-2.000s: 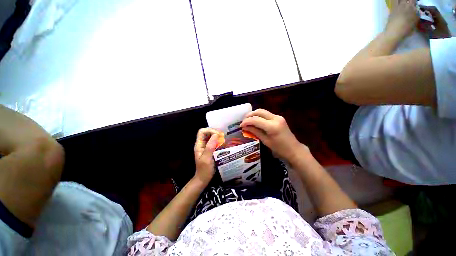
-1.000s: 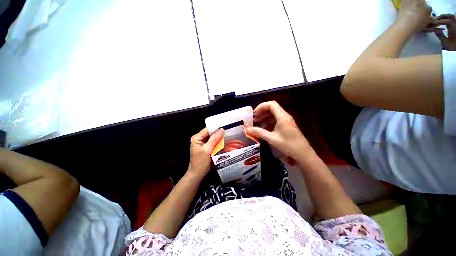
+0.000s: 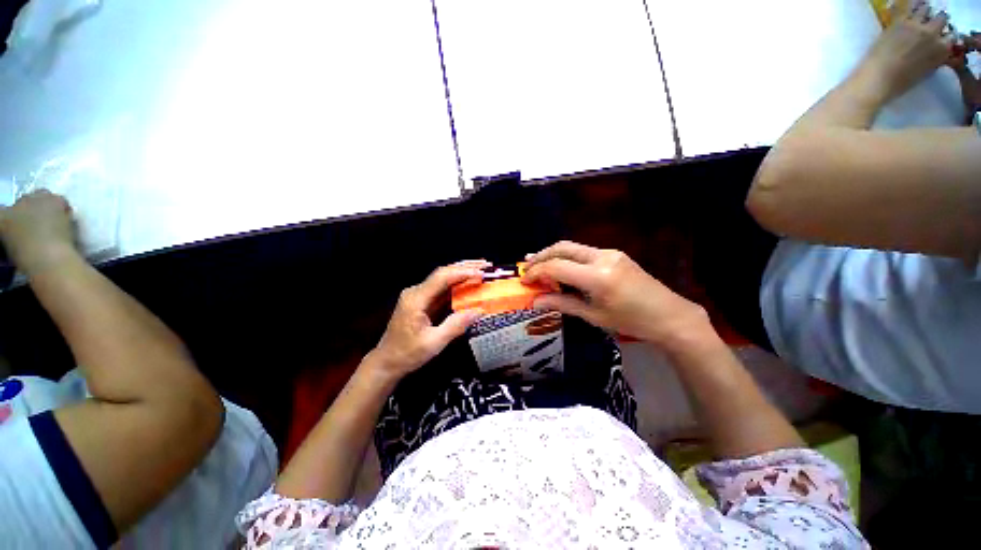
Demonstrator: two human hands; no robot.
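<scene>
A printed carton [image 3: 519,346] stands upright on my lap, below the table's dark edge. Its orange top flap [image 3: 497,294] is folded over the opening, and the inside is hidden. A short black piece [image 3: 500,273] shows at the far edge of the flap, between my hands. My left hand [image 3: 422,324] grips the carton's top left side, thumb in front and fingers behind. My right hand [image 3: 605,288] grips the top right side, fingers on the flap's far edge and thumb in front.
The white table [image 3: 312,118] has dark seams and a dark front edge. A seated person's arm [image 3: 129,333] is at the left, with the hand on clear plastic [image 3: 91,204]. Another person's arm [image 3: 861,183] is at the right, beside the table edge.
The raised flap has come down over the carton's opening, and its orange outer face now shows. Both my hands have moved onto the closed top. The left neighbour's hand has come onto the table.
</scene>
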